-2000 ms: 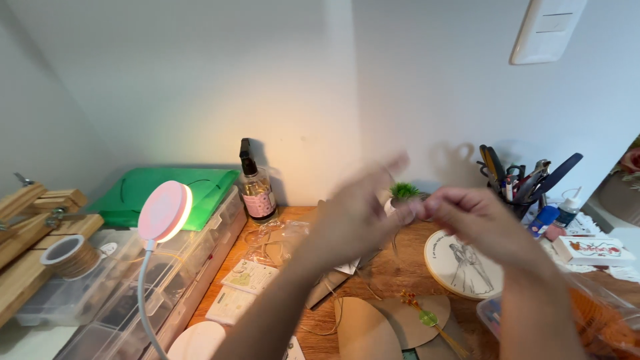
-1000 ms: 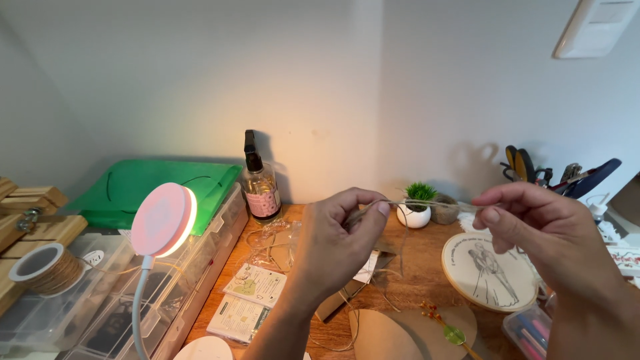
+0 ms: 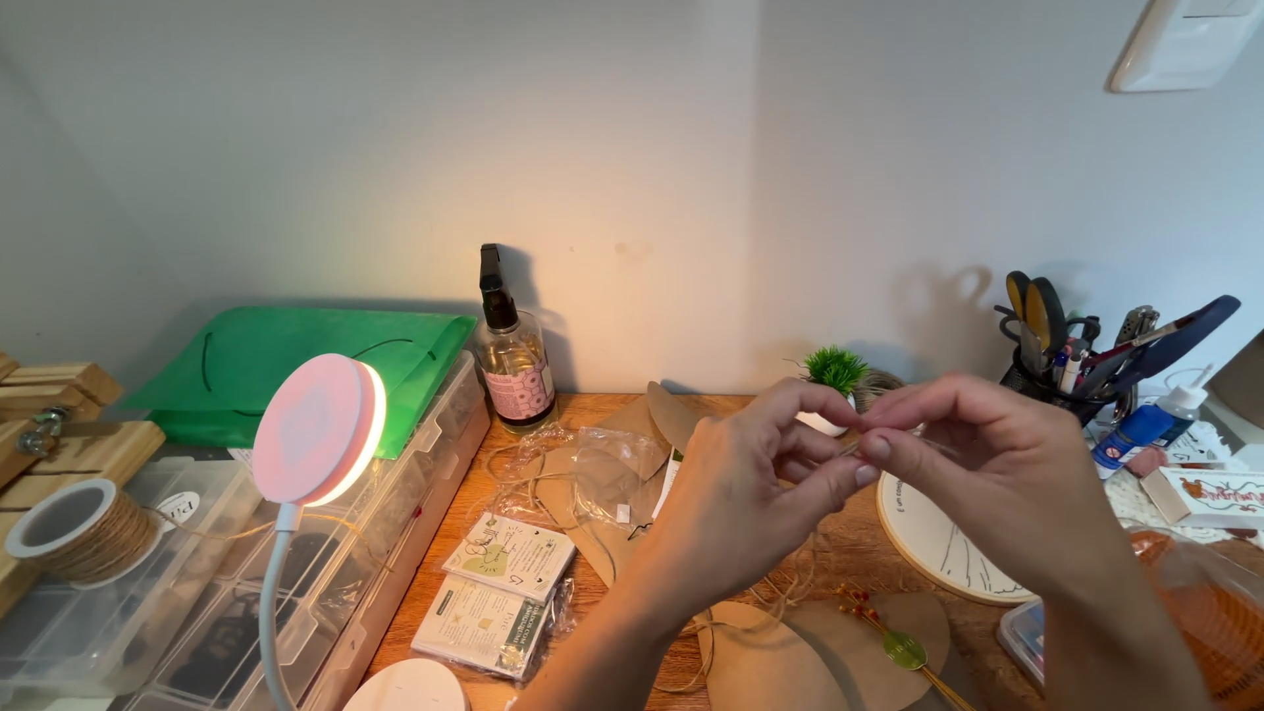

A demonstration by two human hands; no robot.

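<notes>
My left hand (image 3: 765, 484) and my right hand (image 3: 973, 464) meet above the desk, fingertips touching. Pinched between them is a thin piece of twine (image 3: 851, 447), mostly hidden by the fingers. Behind the hands stands a small green plant in a white pot (image 3: 834, 373). Below them lie kraft cardboard pieces (image 3: 775, 657), with a sprig with red beads and a green leaf (image 3: 904, 650) on top. An embroidery hoop with a line drawing (image 3: 938, 538) lies partly behind my right hand. Loose twine trails over the wood under my left hand.
A lit ring lamp (image 3: 318, 430) rises at left before plastic organizer boxes (image 3: 425, 533), a green folder (image 3: 296, 346) and a twine spool (image 3: 84, 533). A spray bottle (image 3: 516, 370) stands by the wall. Packaged cards (image 3: 509, 558) lie mid-left. A pen holder (image 3: 1057, 380) and glue bottle (image 3: 1136, 434) are right.
One second ago my hands were apart with the twine stretched between them; now their fingertips are together. Two seconds ago they were blurred in motion.
</notes>
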